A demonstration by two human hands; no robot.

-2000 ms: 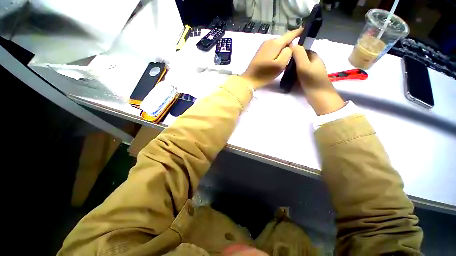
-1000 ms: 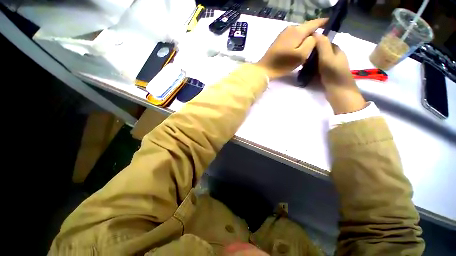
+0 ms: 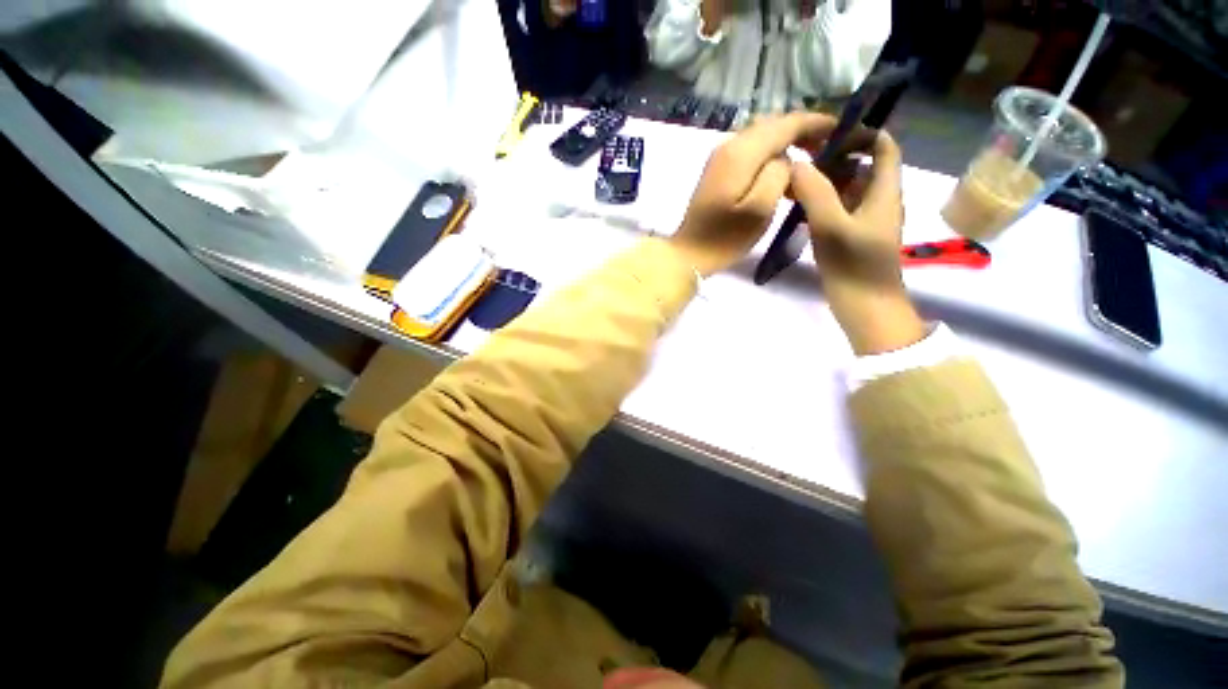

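Observation:
A large black smartphone (image 3: 784, 245) is held up on edge above the white table (image 3: 727, 390), seen nearly edge-on, so its screen cannot be read. My left hand (image 3: 738, 191) grips it from the left side, fingers at its upper part. My right hand (image 3: 857, 222) holds it from the right, with the fingers partly behind it. The phone's lower end is tilted toward me, close over the table.
Left: two orange-edged phones (image 3: 420, 236), a dark oval piece (image 3: 505, 299), small keypad phones (image 3: 621, 170), whitish sheeting (image 3: 256, 121). Right: red utility knife (image 3: 947, 253), drink cup (image 3: 1003, 189), second smartphone (image 3: 1120, 280). Another person (image 3: 774, 54) is across the table.
Since the last earlier frame, the view has shifted, showing more of the person opposite. The phone leans more to the right at its top, and my right fingers have opened around its upper edge.

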